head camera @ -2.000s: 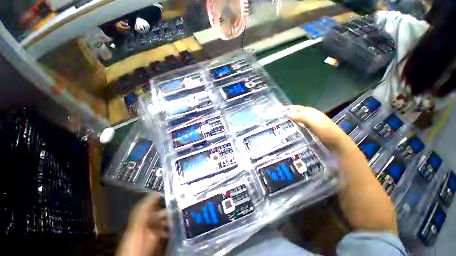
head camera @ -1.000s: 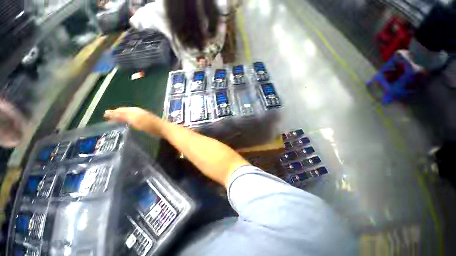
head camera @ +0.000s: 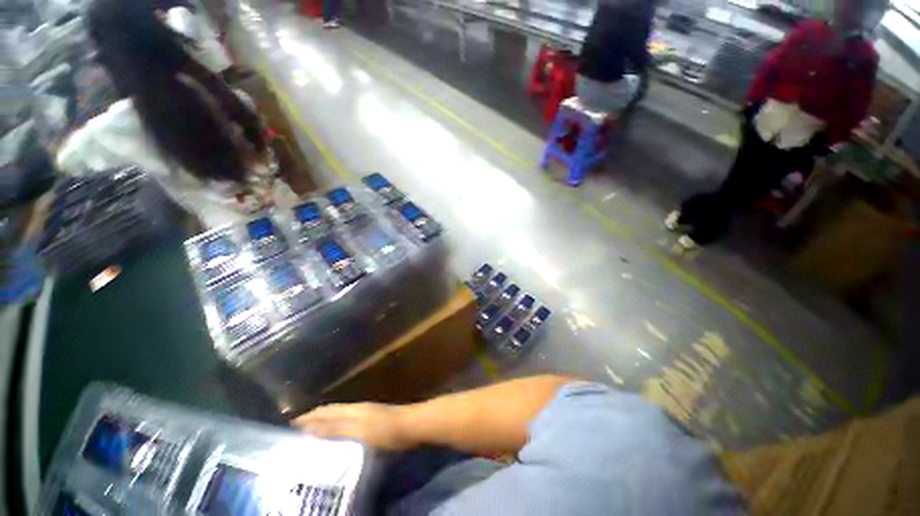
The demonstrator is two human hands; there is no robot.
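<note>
A clear blister tray (head camera: 202, 435) with keypad phones in its pockets is at the lower left, cut off by the picture's bottom edge. My right hand (head camera: 348, 423) is at the tray's right end; its fingertips are partly hidden, so its grip is unclear. My left hand is not in view. A tall stack of clear trays (head camera: 343, 302) stands farther ahead, its top tray holding blue-screened phones in two rows, one pocket looking empty.
Green bench top (head camera: 111, 338) at left with a dark tray stack (head camera: 96, 227) behind. A person in white sits beyond the stack. Another phone tray (head camera: 509, 307) sits lower, beside a brown carton edge. Blue stool (head camera: 575, 146) and people across the aisle; brown carton (head camera: 847, 469) at lower right.
The view has swung right, showing more aisle. The near tray now shows lower left, mostly out of frame. My right arm remains stretched to its right end. My left hand, seen earlier, is out of view.
</note>
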